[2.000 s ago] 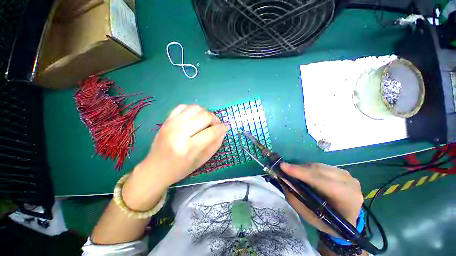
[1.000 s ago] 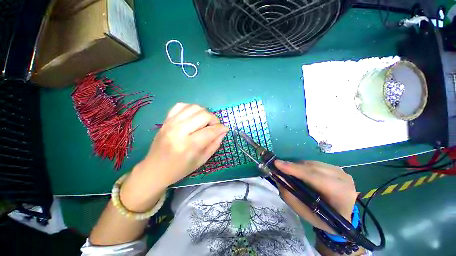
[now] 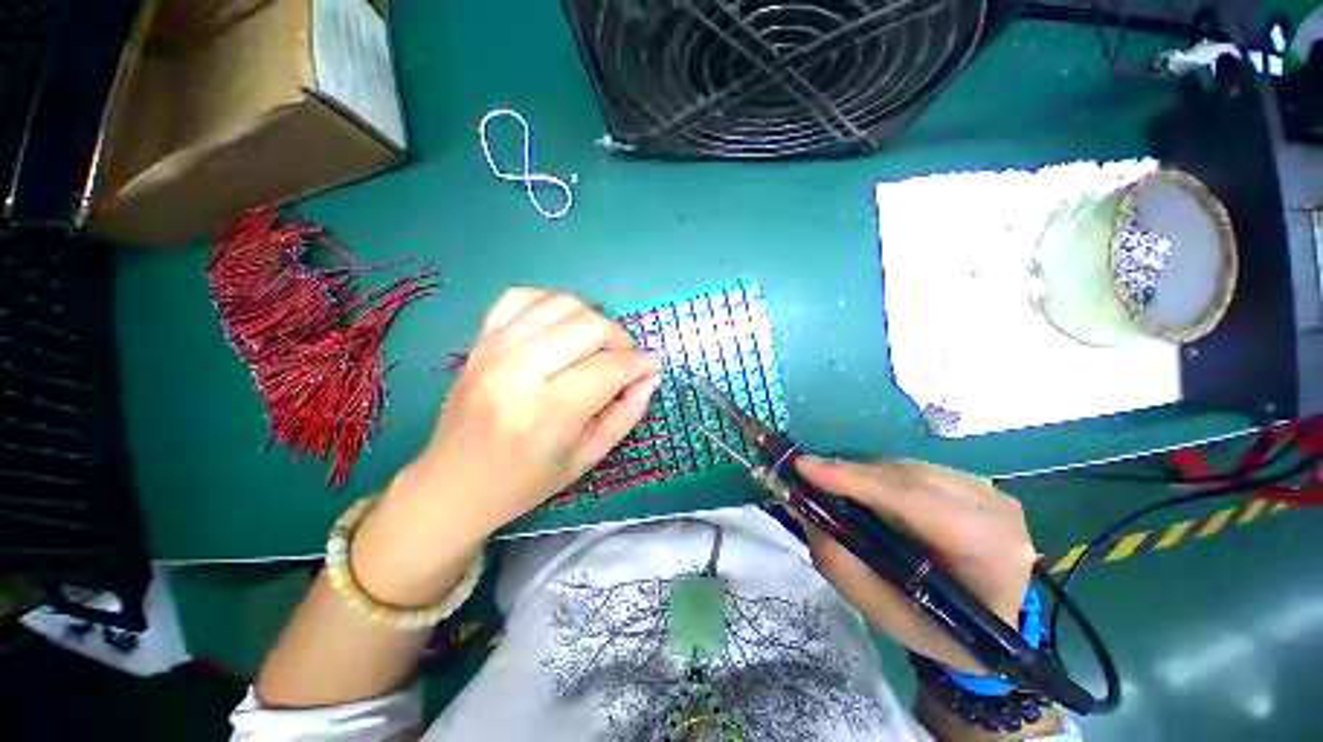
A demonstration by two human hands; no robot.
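The PCB panel (image 3: 726, 348) lies on the green mat in front of me, its left part under my left hand. Red lead wires stick out leftward from its lower left part. My left hand (image 3: 544, 399) is over the panel's left side, thumb and fingertips pinched together; whatever is between them is too small to make out. My right hand (image 3: 929, 544) holds the black soldering iron (image 3: 885, 558). Its tip and thin second prong reach the panel just right of my left fingertips. A loose pile of red lead wires (image 3: 312, 341) lies to the left.
An open cardboard box (image 3: 240, 160) stands upper left, black racks (image 3: 58, 392) at far left. A fan (image 3: 784, 73) stands at the back. A white cord loop (image 3: 525, 167) lies before it. A tip-cleaning pot (image 3: 1081, 268) stands on a white pad (image 3: 958, 290) at right.
The iron's tip has moved slightly left toward my left fingertips since the earliest frame. My left hand has stayed almost in place.
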